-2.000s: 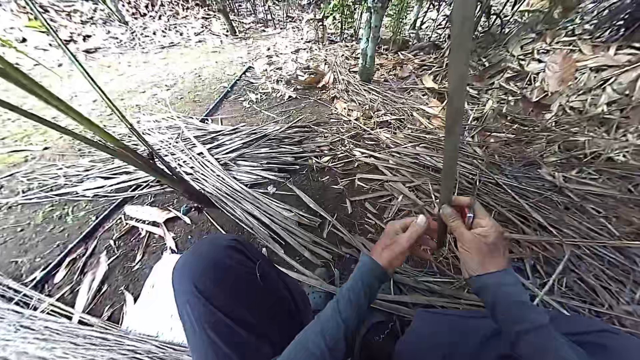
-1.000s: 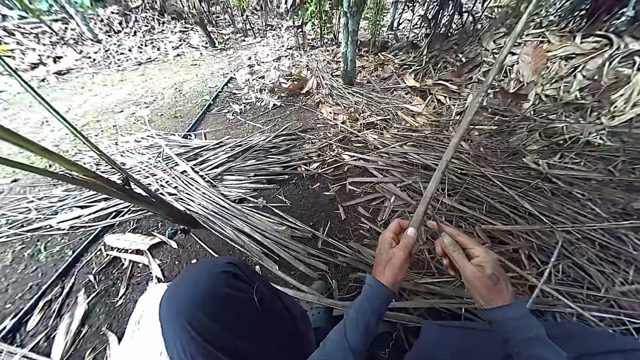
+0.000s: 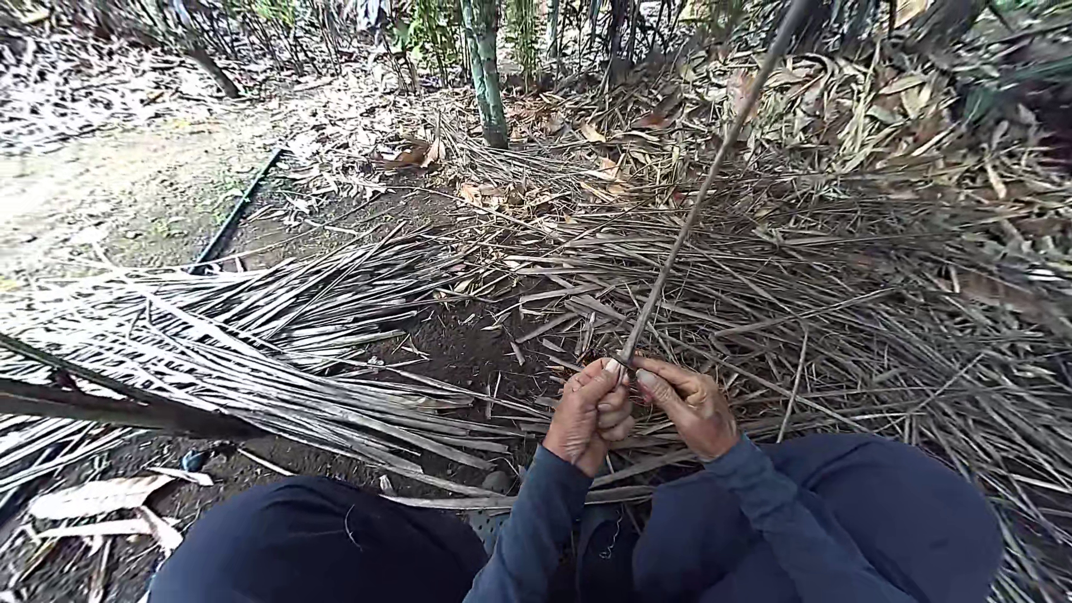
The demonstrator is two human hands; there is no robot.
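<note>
A long, narrow dried palm leaf strip point(image 3: 697, 205) rises from my hands toward the upper right. Its lower end is pinched between the thumb and curled fingers of my left hand point(image 3: 591, 412). My right hand point(image 3: 688, 405) meets the left one at that same end, thumb and forefinger closed on the strip. Whatever else lies inside the right fingers is hidden. Below and around both hands spread dry palm leaf strips point(image 3: 837, 335).
A pile of pale dry strips point(image 3: 335, 368) lies to the left. A dark stalk point(image 3: 126, 406) crosses the left edge, and a black hose point(image 3: 239, 209) runs over the soil. A thin tree trunk point(image 3: 487, 79) stands ahead. My knees point(image 3: 310, 536) flank my arms.
The strip, nearly upright two seconds ago, now leans to the upper right and shows its narrow side. My hands have come together at its lower end.
</note>
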